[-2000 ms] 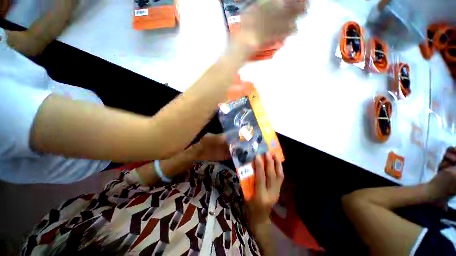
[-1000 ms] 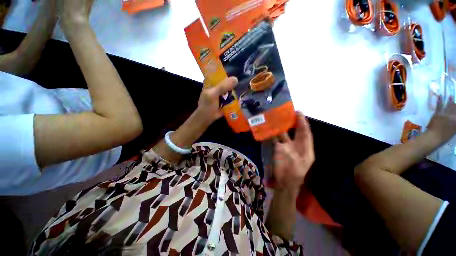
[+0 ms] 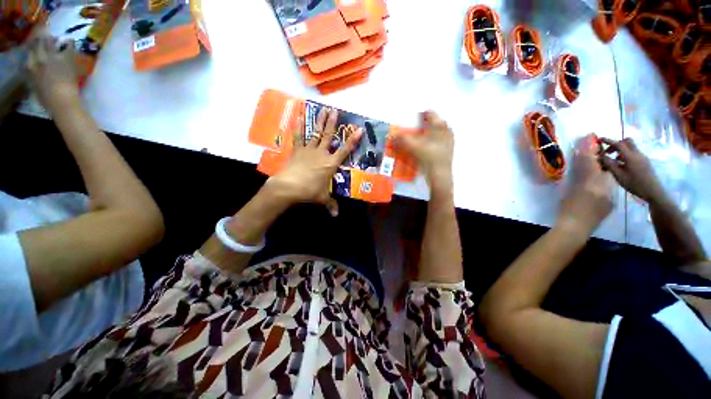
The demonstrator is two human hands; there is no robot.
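A retail box [image 3: 362,144], orange with a dark picture panel, lies flat at the table's front edge with its orange end flaps spread. My left hand [image 3: 312,167] is spread on top of its left part, fingers apart, pressing on the picture panel. My right hand [image 3: 429,148] is at the box's right end, at the orange flap; it is slightly blurred, and whether its fingers grip the flap is unclear.
A stack of flat boxes [image 3: 339,47] lies beyond. Several coiled orange cords in clear plastic, one of them here [image 3: 545,145], lie to the right. A cord pile [image 3: 663,47] is far right. Another box [image 3: 165,39] lies at upper left. People's arms are on both sides.
The box has moved from my lap side, held up in both hands, down onto the table edge and turned sideways. My left hand now lies over it. The right neighbour's hands have moved together.
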